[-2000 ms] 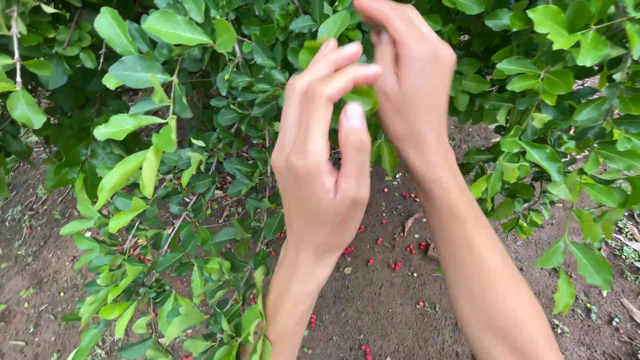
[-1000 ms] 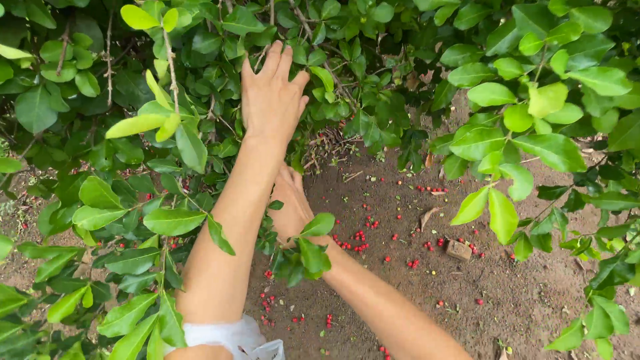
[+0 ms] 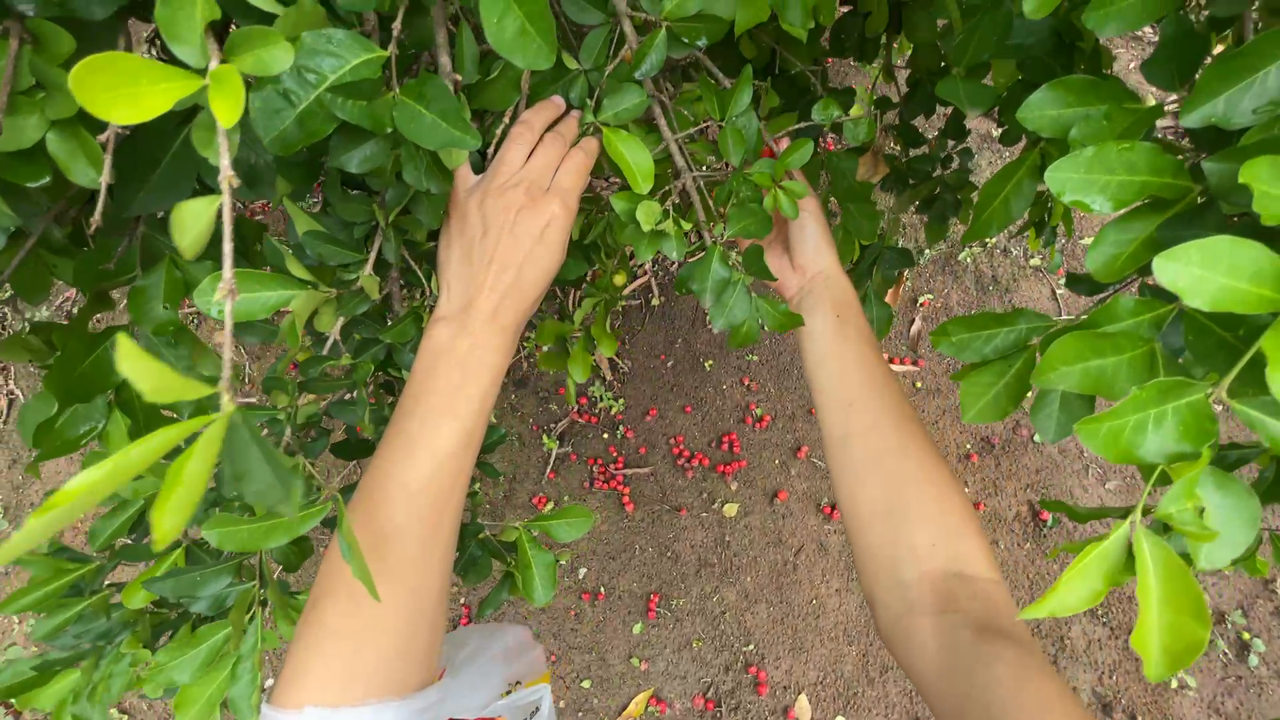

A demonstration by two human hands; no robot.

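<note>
My left hand point(image 3: 520, 205), back up with fingers slightly spread, rests against the leafy shrub point(image 3: 435, 112) near its woody stems. Farther right, my right hand point(image 3: 795, 245) reaches under a leafy twig point(image 3: 735, 290); leaves cover part of its palm and fingers, so its grip is unclear. A red berry point(image 3: 768, 152) shows by its fingertips. Below the hands, many red berries point(image 3: 690, 455) lie scattered on the brown soil. A white plastic bag point(image 3: 490, 665) is at my left forearm, at the bottom edge.
A thin bare-barked twig point(image 3: 227, 270) hangs in front at the left. Leafy branches point(image 3: 1120, 360) reach in from the right. A thicker stem point(image 3: 670, 130) slants down between the hands. Dry leaves point(image 3: 635, 705) lie on the soil point(image 3: 750, 580).
My hands were raised close together two seconds ago. One second ago my right arm crossed beneath my left; now it reaches up on the right, apart from the left.
</note>
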